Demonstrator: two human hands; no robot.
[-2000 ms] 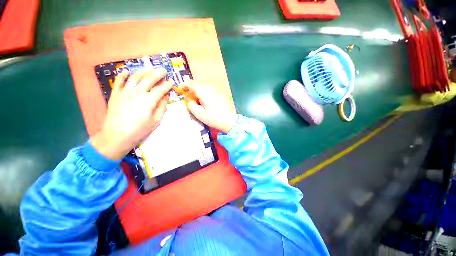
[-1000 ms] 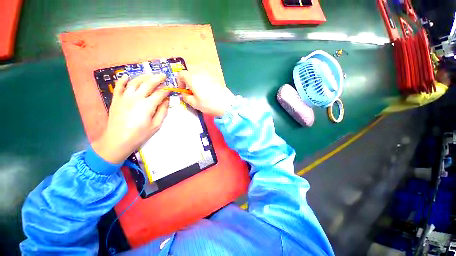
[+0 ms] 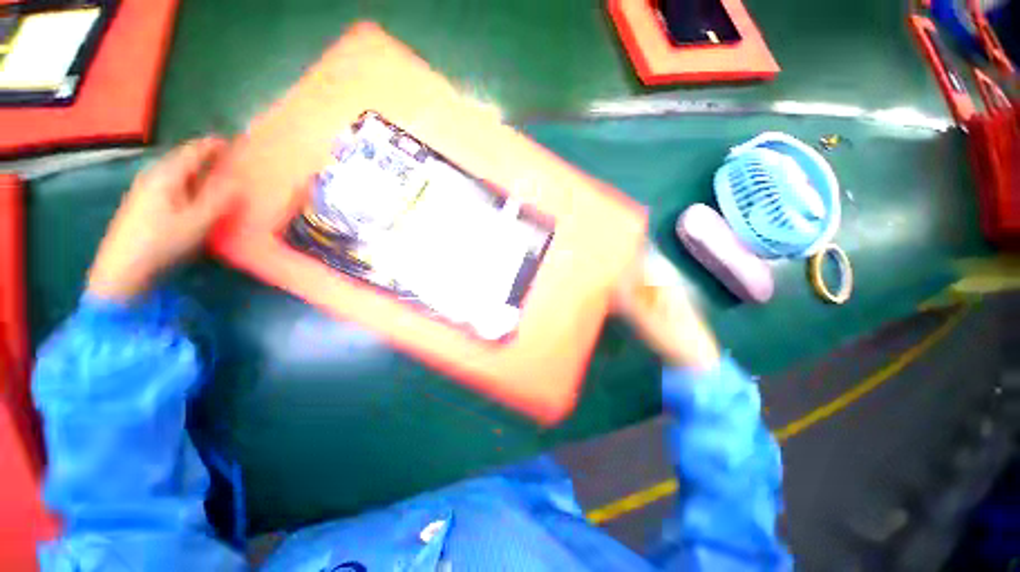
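Observation:
The open tablet (image 3: pixel 431 229) lies in the middle of the red-orange foam pad (image 3: pixel 582 223). The pad sits turned at an angle over the green bench, blurred. The tablet's board end points to the upper left and its white battery block to the lower right. My left hand (image 3: pixel 162 212) is at the pad's left edge, fingers around it. My right hand (image 3: pixel 660 307) is at the pad's right corner, blurred. No orange stick can be made out in it.
A light-blue fan (image 3: pixel 777 196), a mauve case (image 3: pixel 725 254) and a tape roll (image 3: pixel 831 275) stand to the right. Other pads with tablets lie at the upper left (image 3: pixel 123 89) and top (image 3: pixel 693 69). Stacked red pads (image 3: pixel 995 168) are at the far right.
Both hands have left the circuit board and moved out to the pad's edges. The pad and tablet have turned and shifted away from my body. Another pad edge now shows at the left.

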